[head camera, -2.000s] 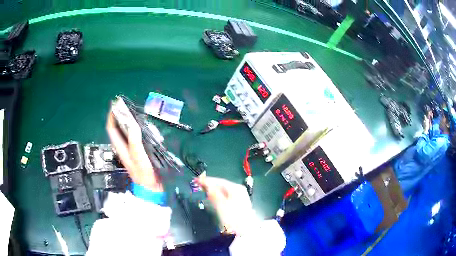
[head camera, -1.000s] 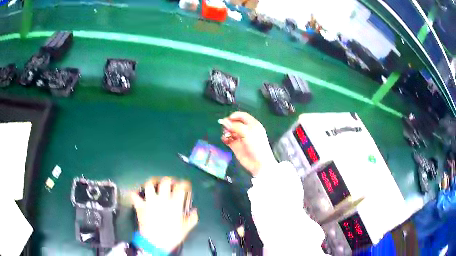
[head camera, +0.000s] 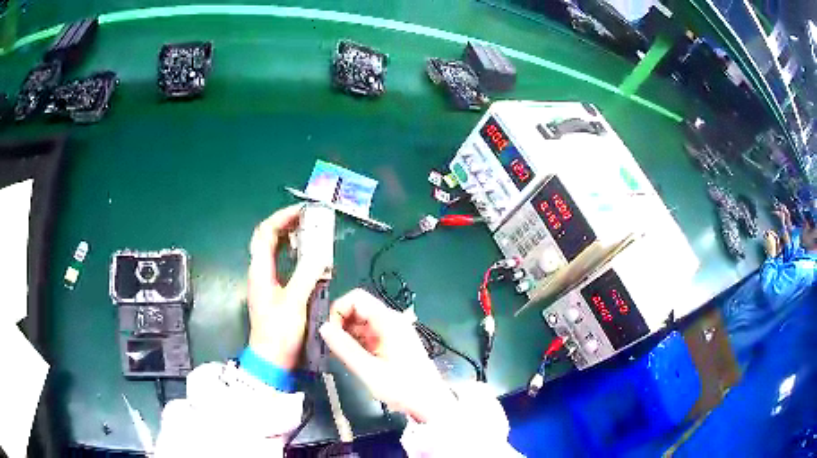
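My left hand (head camera: 278, 291), with a blue band on the wrist, grips an open trail camera (head camera: 315, 241) held edge-on in front of me. My right hand (head camera: 372, 344) is at the camera's lower right side with its fingers curled; whether it pinches something small is hidden. A second trail camera (head camera: 150, 313) lies open on the green mat at left, its lens half at the top and its small screen half below. A blue-and-white leaflet (head camera: 342, 190) lies behind the held camera, with thin dark sticks beside it.
Bench power supplies (head camera: 573, 224) with red digits stand at right, red and black clip leads (head camera: 459, 220) at their fronts. Several camera units (head camera: 360, 68) lie along the back. A black tray (head camera: 47, 206) with white paper is at left. A person's blue sleeve (head camera: 786, 268) shows at far right.
My left hand has lifted a camera from the mat and turned it edge-on. My right hand has come down from above the leaflet to beside that camera. The view has shifted.
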